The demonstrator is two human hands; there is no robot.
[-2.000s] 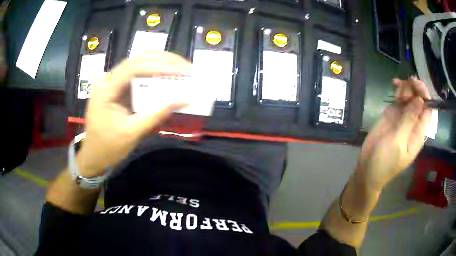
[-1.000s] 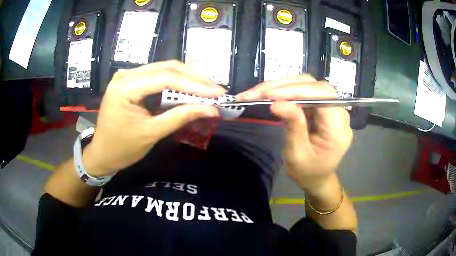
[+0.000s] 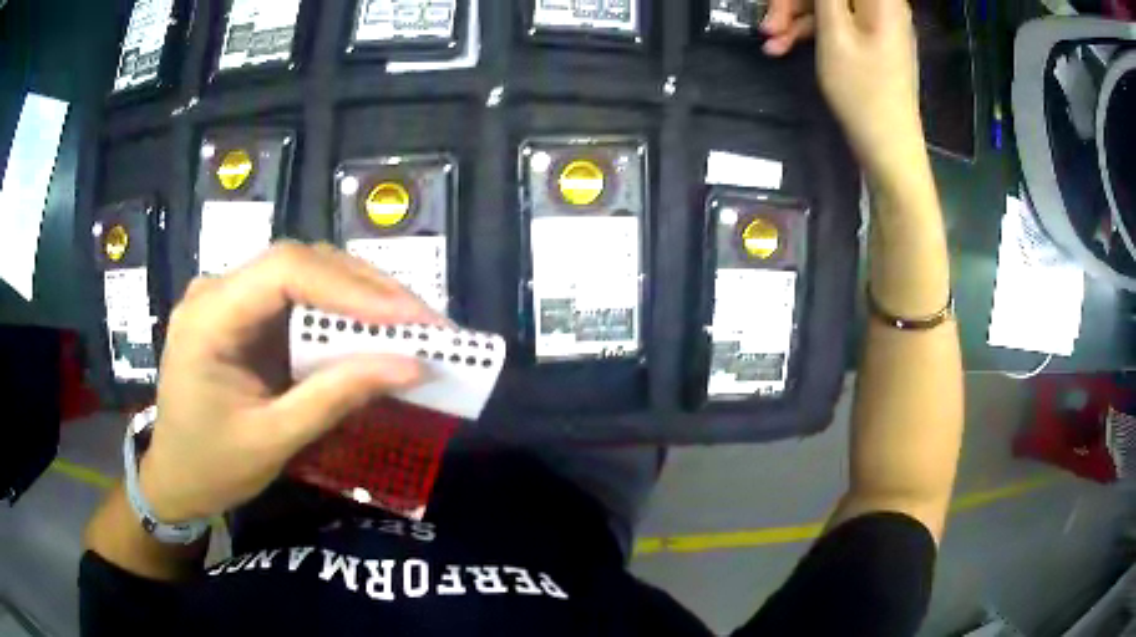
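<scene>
My left hand [image 3: 249,373] holds a white die-cut sticker sheet [image 3: 455,388] with rows of black dots along its upper edge. A red patterned sheet [image 3: 380,454] hangs below it. My right hand [image 3: 860,31] is at the top right, over the far-right pocket of the back row, cut off by the top edge; whether it holds anything cannot be seen. The black tray [image 3: 498,118] holds phone-like units [image 3: 586,249] in two rows. Front-row units show a round gold part [image 3: 579,182] near the far end.
A small white slip [image 3: 745,169] lies above the front-right unit. A white-framed round object [image 3: 1040,137], white paper [image 3: 1040,292] and a dark device [image 3: 941,93] are at the right. A white strip [image 3: 31,193] lies at the left. Red objects [image 3: 1071,429] show lower right.
My right hand has moved away from the dotted sheet to the back-right of the tray. My left hand still holds the sheet, now lower and further left. More of the tray's back row is in view.
</scene>
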